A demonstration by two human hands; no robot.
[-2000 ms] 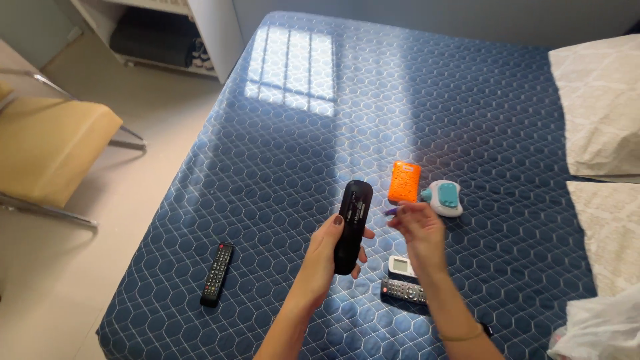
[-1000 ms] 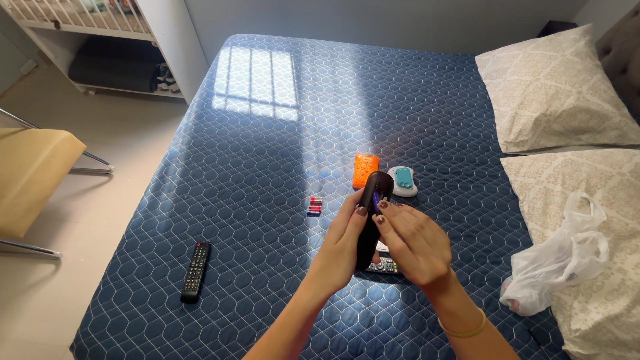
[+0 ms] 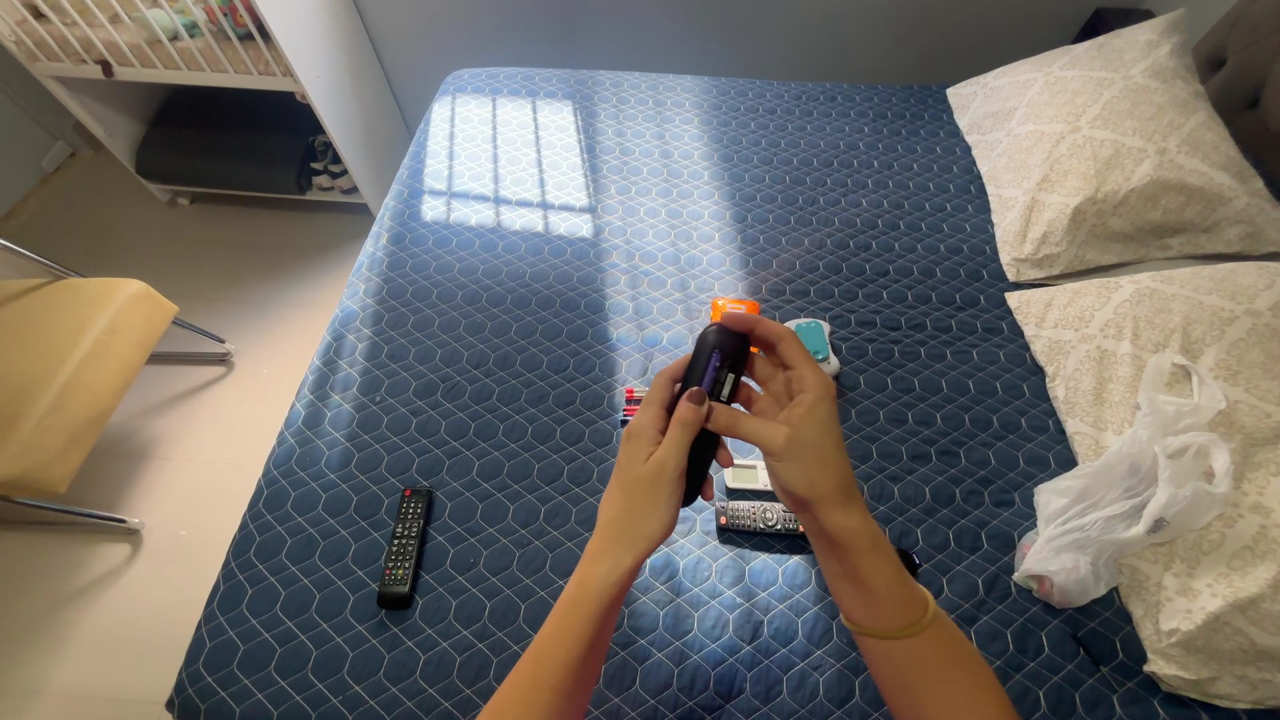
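Observation:
A black remote control (image 3: 712, 400) is held over the bed, tilted, its battery compartment uncovered with a purple battery (image 3: 713, 371) inside. My left hand (image 3: 655, 450) grips its lower left side, thumb near the compartment. My right hand (image 3: 790, 420) closes on its upper right side, fingers at the top end and thumb lower down. Behind the hands lie an orange case (image 3: 735, 309) and a white and teal gadget (image 3: 814, 342), both partly covered. Red-and-silver batteries (image 3: 632, 400) lie left of the held remote. Below it are a white remote with a small display (image 3: 744, 475) and a grey remote (image 3: 757, 517).
Another black remote (image 3: 405, 548) lies on the blue quilted bedcover (image 3: 520, 400) at left. On the right are patterned pillows (image 3: 1110, 150) and a white plastic bag (image 3: 1120, 500). A yellow chair (image 3: 75, 380) stands left of the bed, a white crib (image 3: 330, 90) beyond.
Two seconds ago my right hand was apart from the remote with a purple thing in its fingers; now it is on the remote, and a purple battery shows in the compartment.

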